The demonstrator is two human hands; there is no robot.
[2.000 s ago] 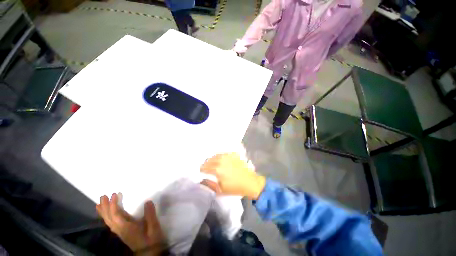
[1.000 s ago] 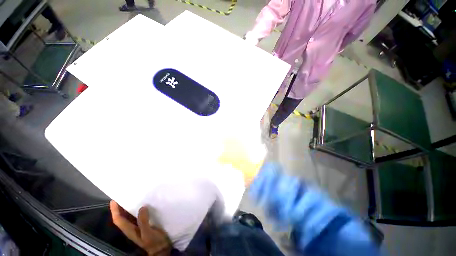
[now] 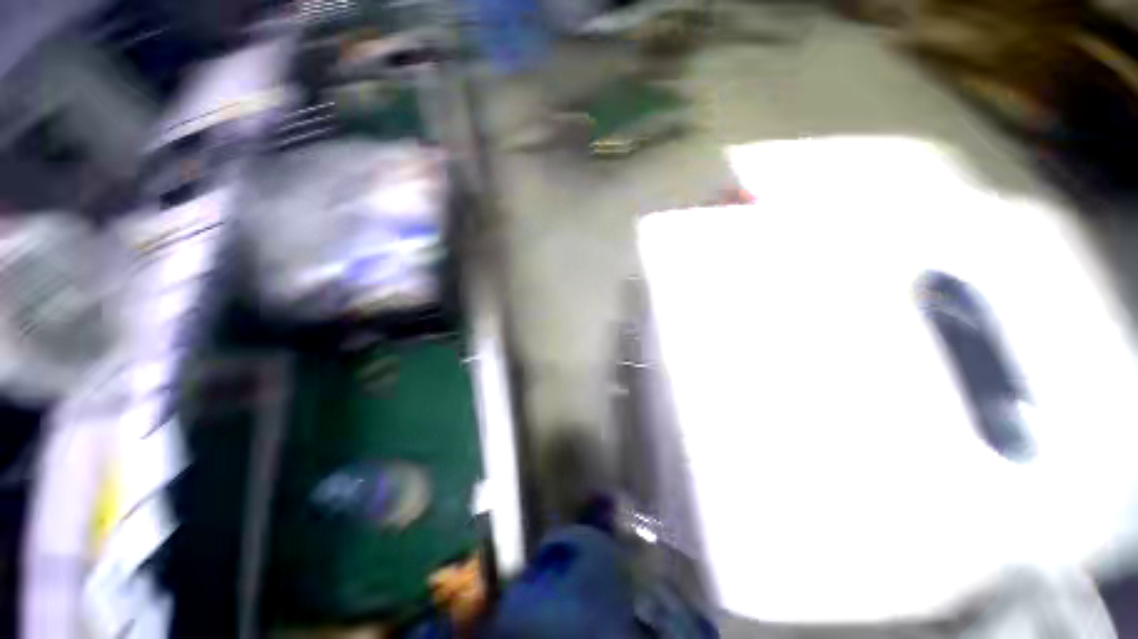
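Observation:
The frame is strongly blurred. The large white housing [image 3: 861,499] fills the right side, its dark oblong panel [image 3: 977,362] near the right edge. A white fabric-like fold [image 3: 1042,608] shows at the bottom right below the housing; I cannot tell if it is the cloth. A small orange-brown patch [image 3: 459,589] at the bottom, beside the green surface's pale rail, looks like my left hand, cut off and smeared; its grip cannot be told. My right hand is not in view.
A green surface [image 3: 337,437] with a pale rail is on the left. A blurred clear-bluish object [image 3: 374,494] lies on it, and a whitish, plastic-like heap [image 3: 343,231] is farther back. Grey floor [image 3: 562,275] separates this surface from the housing.
The view has swung left, so the housing now sits at the right and the green surface appears. My right hand and the person in pink have left the picture.

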